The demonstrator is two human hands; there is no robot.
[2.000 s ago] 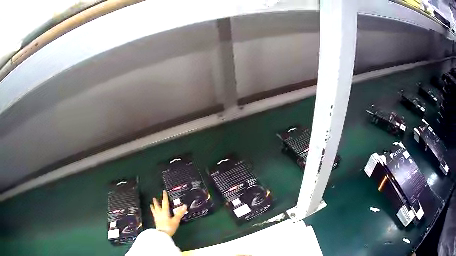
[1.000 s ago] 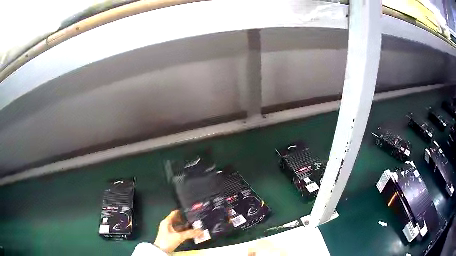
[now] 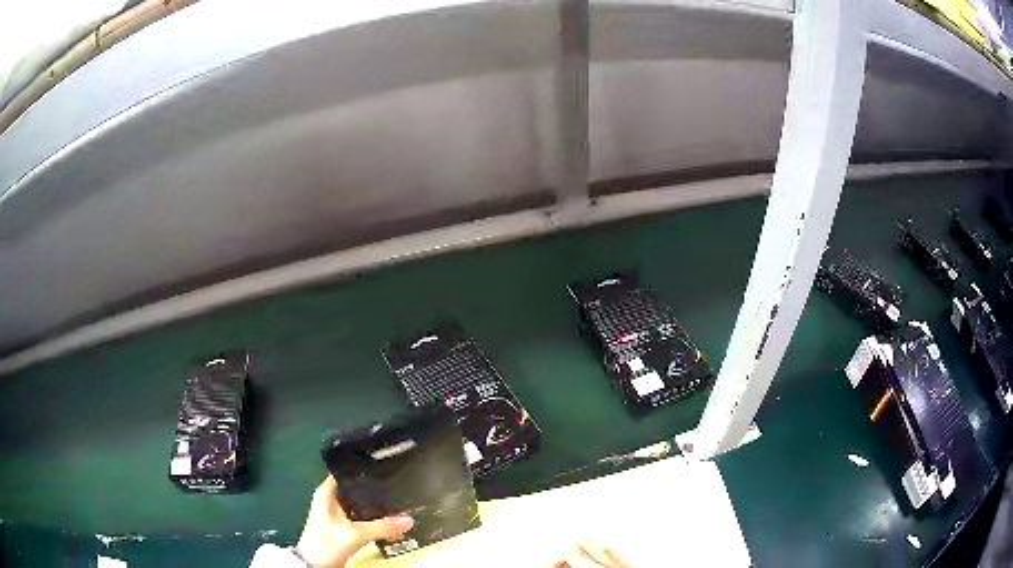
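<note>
My left hand (image 3: 339,533) grips a black retail box (image 3: 413,479) near the front edge, above a white sheet (image 3: 655,513). The held box is tilted and blurred, with its slotted hang tab at the top left. My thumb lies across its lower face. Part of my right hand (image 3: 591,555) shows at the bottom edge over the white sheet; its fingers are cut off by the frame, so its hold cannot be told. Behind the held box, another black box (image 3: 472,388) lies back panel up, partly covered.
More black boxes lie on the green surface, one at the left (image 3: 211,427) and one at the centre right (image 3: 639,344). A white post (image 3: 783,233) stands right of centre. Beyond it are several boxes, a larger black pile (image 3: 922,405) and white scraps.
My left hand has taken hold of a box from the green surface and brought it toward the front edge. The other lying boxes have shifted left in view. My right hand's fingers show at the bottom.
</note>
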